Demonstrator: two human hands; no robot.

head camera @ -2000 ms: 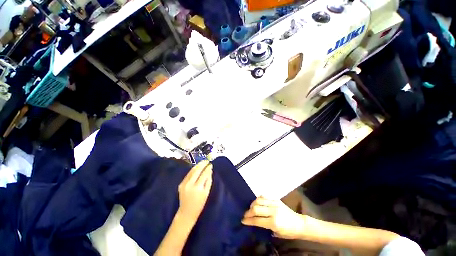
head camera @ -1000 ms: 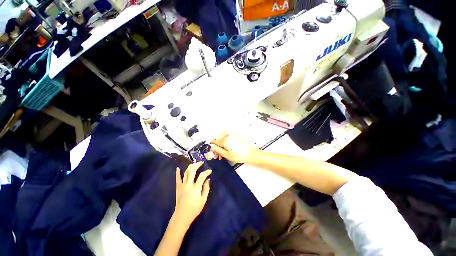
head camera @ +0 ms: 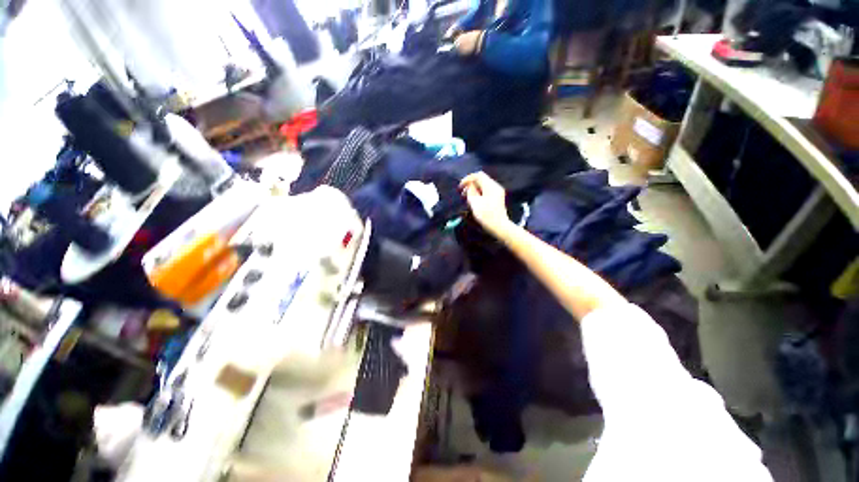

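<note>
My right hand (head camera: 485, 200) is stretched out over a large pile of dark navy and black garments (head camera: 589, 221) to the right of the machine. Its fingers are bent at the pile; whether they pinch cloth cannot be told. My left hand is out of the picture. The cream-white sewing machine head (head camera: 283, 273) is blurred at the left. A pinkish tool (head camera: 325, 406) lies on the bed beside a dark fan-shaped scrap bundle (head camera: 380, 369). The needle area is not in view.
An orange-and-white box (head camera: 196, 268) is behind the machine. A person in blue (head camera: 516, 40) is at the back. A cardboard box (head camera: 644, 130) stands on the floor near a white table (head camera: 753, 94) at right. The left side is blurred.
The view has swung right, away from the needle. My right hand has left the navy cloth at the needle and reached out to the garment pile. My left hand has gone out of view.
</note>
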